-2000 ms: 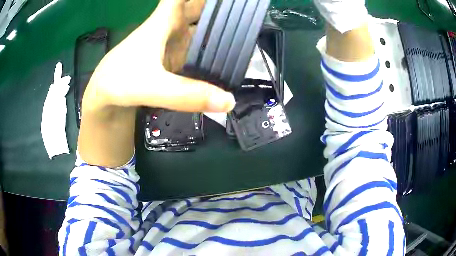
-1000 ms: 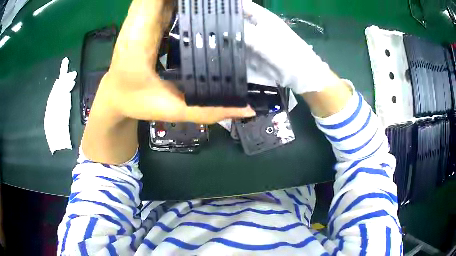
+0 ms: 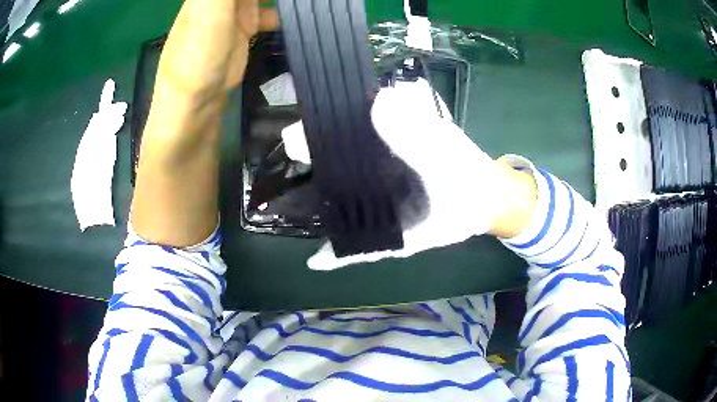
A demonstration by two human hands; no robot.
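A stack of several black phone housings (image 3: 338,118) stands on end, tilted, over the middle of the bench. My right hand (image 3: 448,177), in a white glove, grips its near end, thumb below. My bare left hand (image 3: 236,35) has its fingers at the stack's far left edge; the top of the frame cuts off part of this hand and the stack. Black phone parts (image 3: 263,184) lie on the bench behind the stack, partly hidden. A small white piece (image 3: 279,89) lies on them.
A white spare glove (image 3: 97,169) lies at left. A thin black frame (image 3: 144,102) is partly behind my left forearm. Another open frame (image 3: 464,86) and crinkled clear film (image 3: 491,41) lie at the back. At right, a pale tray (image 3: 621,145) holds black parts (image 3: 672,133) on edge.
The stack has turned and its near end has come down towards me. My gloved hand has moved from beside the stack to grip its near end. My left hand has moved to the far end.
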